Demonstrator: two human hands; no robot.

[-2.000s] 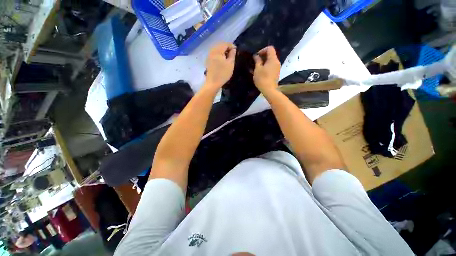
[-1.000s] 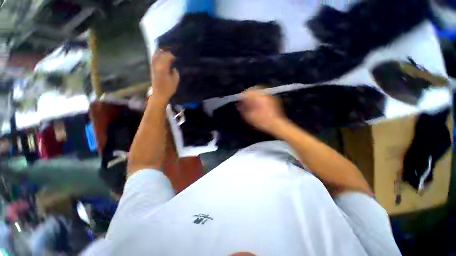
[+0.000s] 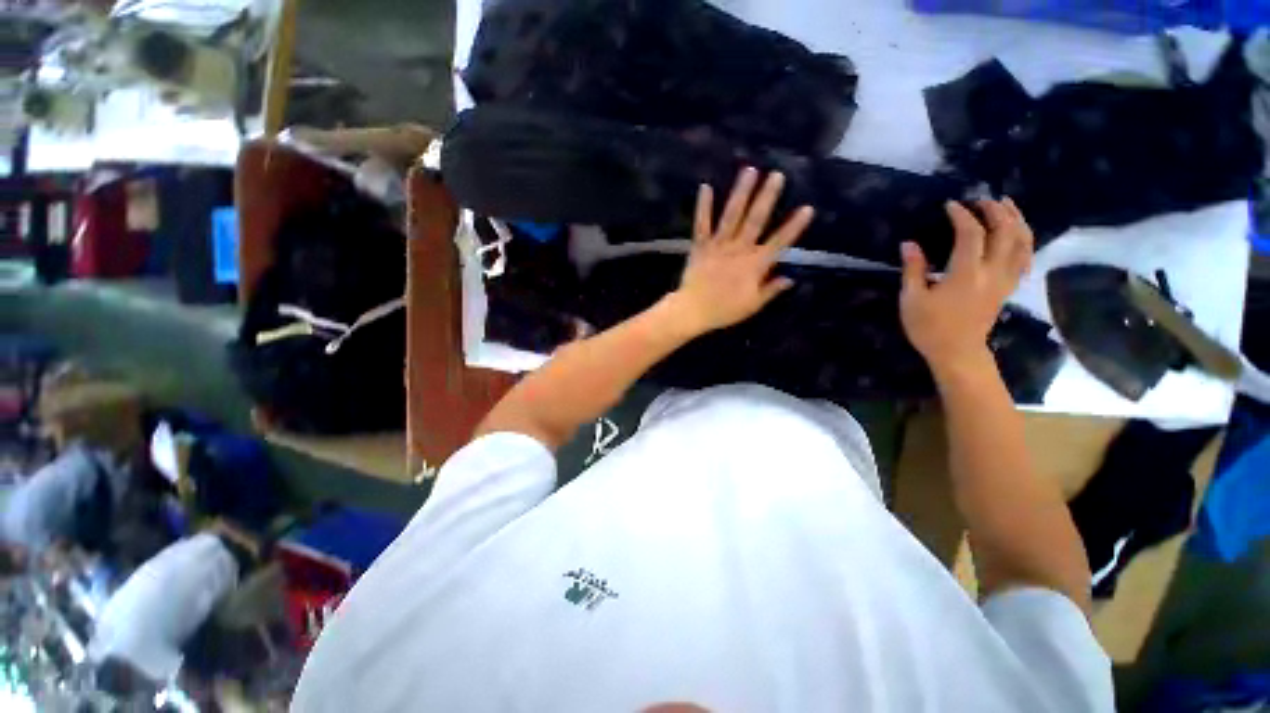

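Note:
A garment piece (image 3: 850, 202) of black cloth with a faint print lies along the long padded sleeve board, whose rounded left end (image 3: 488, 165) shows. My left hand (image 3: 738, 258) lies on it near the middle, fingers spread, holding nothing. My right hand (image 3: 971, 272) is further right with fingers apart, its fingertips on or just over the cloth. The steam iron (image 3: 1125, 327) rests on the white table at the right, pointing away from my hands. More black cloth (image 3: 822, 327) lies between the board and my body.
Folded black cloth (image 3: 655, 70) lies behind the board, and another black piece (image 3: 1114, 146) is at the back right. An open carton (image 3: 425, 320) stands left of the table, a brown carton (image 3: 1156, 585) at the right. People (image 3: 167, 599) sit at lower left.
The view has swung left and steadied. My left hand has left the board's left end for its middle; my right hand has moved right. The garment piece now lies along the board.

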